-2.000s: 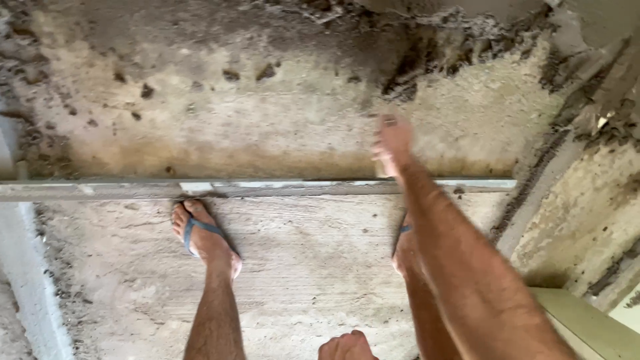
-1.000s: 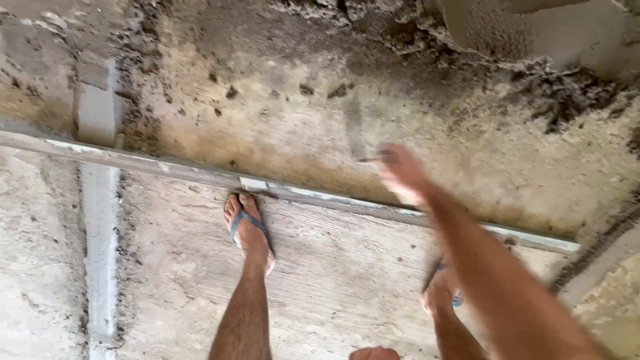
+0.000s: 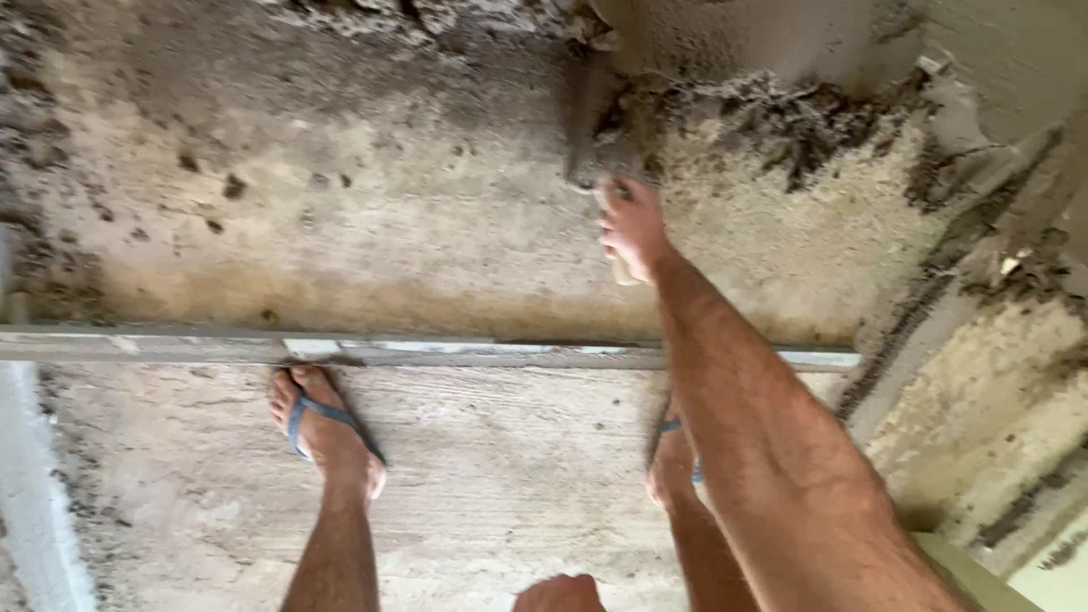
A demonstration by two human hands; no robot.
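My right hand (image 3: 631,223) grips the pale handle of a trowel (image 3: 586,127), whose blurred metal blade points up the view. That blade is at the broken lower edge of the wet mortar (image 3: 680,42) on the rough, stained surface. Only the knuckles of my left hand (image 3: 561,593) show at the bottom edge; its fingers and anything in them are hidden. A long mortar-smeared straightedge (image 3: 408,352) lies across the view, below my right hand and just beyond my feet.
My feet in blue flip-flops (image 3: 327,416) stand on the pale, grooved slab (image 3: 510,459). A smooth mortar strip (image 3: 38,493) runs down the left side. More mortar and crumbs (image 3: 960,204) lie at the right, with a pale green edge (image 3: 977,565) at the lower right.
My right hand, lower and closer to the straightedge before, has moved up to the ragged mortar with the trowel. The view swung aside and back.
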